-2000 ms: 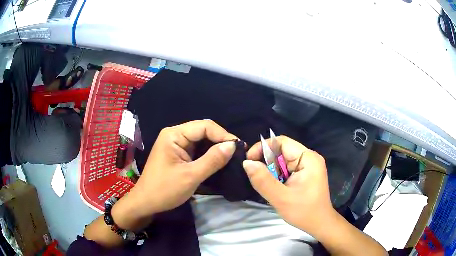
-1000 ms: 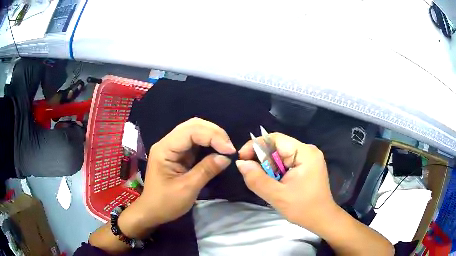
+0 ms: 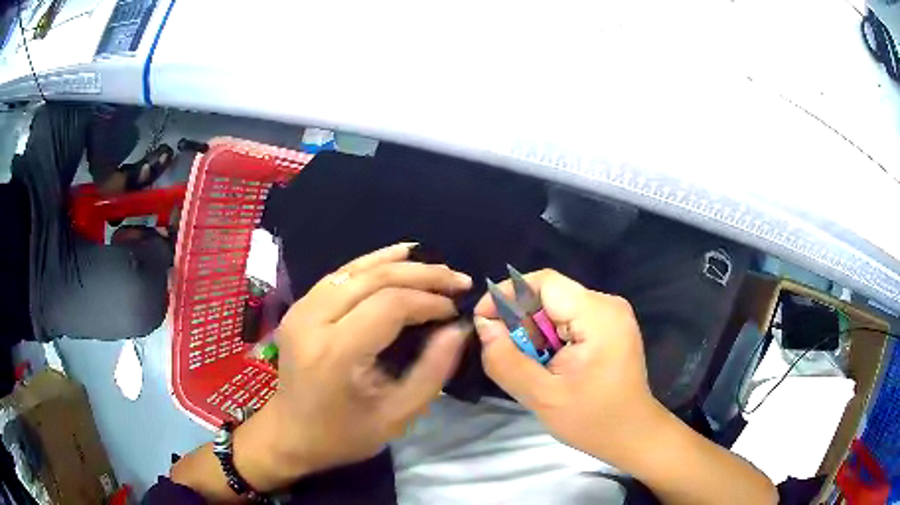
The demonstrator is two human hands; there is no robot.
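Note:
A black garment (image 3: pixel 395 202) lies over my lap and hangs by the table edge. My left hand (image 3: pixel 370 345) is over the garment, its fingers spread and slightly blurred, with the thumb near the cloth; whether it pinches cloth or a thread cannot be told. My right hand (image 3: pixel 582 360) holds the thread snips (image 3: pixel 525 321), with pink and light-blue handles and two silver blades pointing up and apart. My right thumb and forefinger tips meet beside the blades at the dark cloth. A white cloth (image 3: pixel 503 454) lies below the garment.
A long white table (image 3: pixel 474 69) with a ruler edge runs across the top. A red plastic basket (image 3: pixel 202 296) stands at left, with a seated person's grey-clad leg (image 3: pixel 118 286) beyond it. Black-handled scissors (image 3: pixel 878 44) lie at upper right. An open cardboard box (image 3: pixel 873 375) is at right.
My left hand has opened its fingers and turned from its earlier pinch near the right fingertips. My right hand keeps the snips in about the same place.

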